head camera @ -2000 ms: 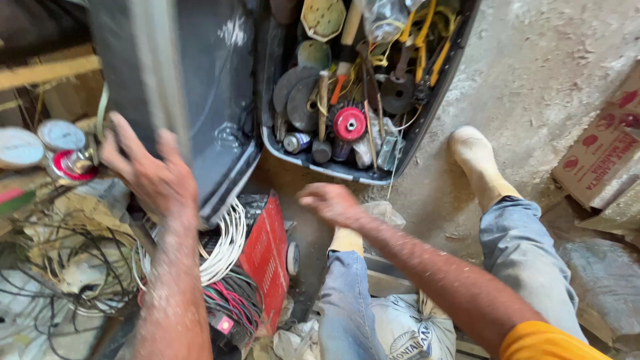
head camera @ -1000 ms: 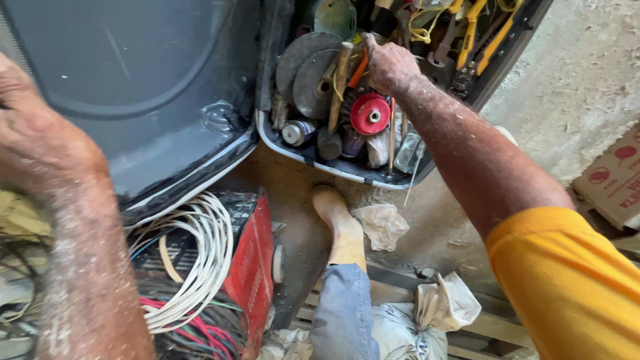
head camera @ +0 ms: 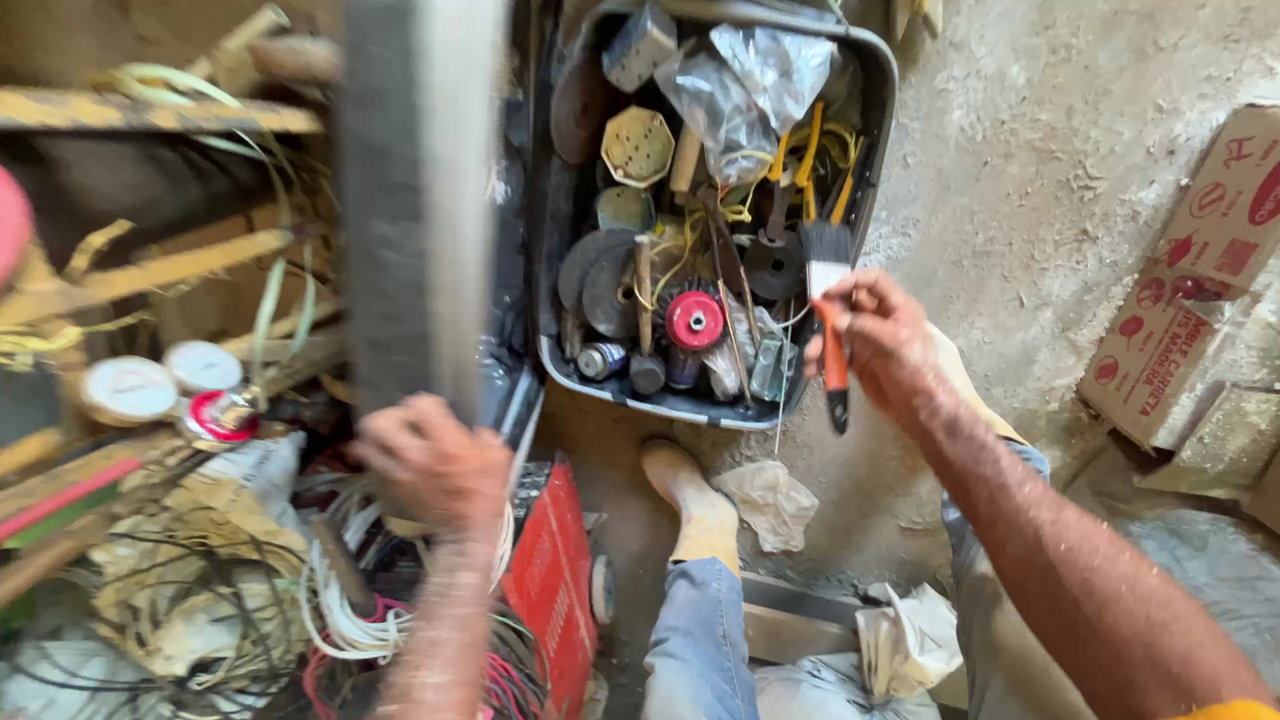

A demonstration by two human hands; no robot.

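Observation:
A paintbrush point(head camera: 833, 350) with an orange handle and dark bristles is in my right hand point(head camera: 880, 345), at the right edge of an open suitcase point(head camera: 660, 405) full of tools. My left hand point(head camera: 435, 460) grips the lower edge of the suitcase's raised lid point(head camera: 420, 220), which is blurred. Inside the case lie a red round tool part point(head camera: 694, 320), grey discs point(head camera: 608, 285), a hammer point(head camera: 645, 372), a spray can point(head camera: 602, 360), yellow-handled pliers point(head camera: 800, 165), a clear plastic bag point(head camera: 750, 95) and an octagonal box point(head camera: 637, 146).
Coiled white cable point(head camera: 350, 600) and a red machine point(head camera: 555, 590) stand at the lower left. Lidded tins point(head camera: 130, 390) and wooden pieces are on the left. A printed cardboard box point(head camera: 1180, 290) lies on the right. My boots point(head camera: 690, 490) are just below the case.
My right hand, which was reaching into the case a second ago, has come out to the right with the paintbrush. The lid stands more upright than one second ago.

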